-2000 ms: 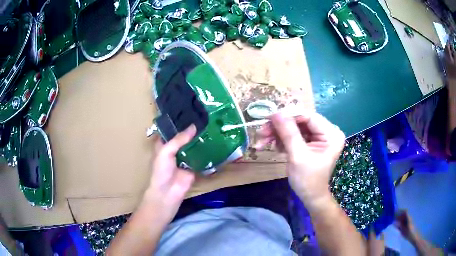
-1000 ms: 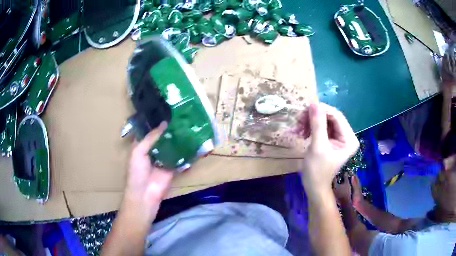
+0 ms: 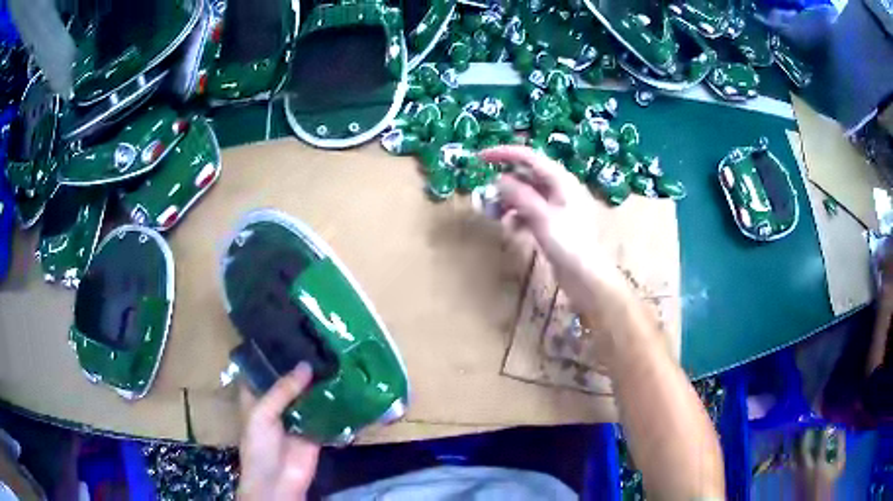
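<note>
My left hand (image 3: 279, 431) holds a glossy green car body shell (image 3: 338, 318) by its lower left edge, thumb on the dark recess. A small silver-white knob projects from the shell's left edge beside the hand. My right hand (image 3: 529, 191) is at the near edge of a heap of small green fittings (image 3: 441, 122), with a small silver-white piece (image 3: 487, 200) at its fingertips, blurred. The stained cardboard pad (image 3: 529, 342) lies partly under my right forearm. The glue dish is hidden or too blurred to tell. No stick is discernible.
Green car bodies are stacked at the left, with one (image 3: 125, 308) lying on the cardboard bench cover (image 3: 431, 342). Another body (image 3: 759, 193) lies on the green bench top at the right, more at the back. Blue bins and another person's arm show below the right bench edge.
My right hand has moved from beside the glue dish up and left to the fittings heap; the stick no longer shows. My left hand still holds the shell. The view has shifted, showing more of the bench's back.
</note>
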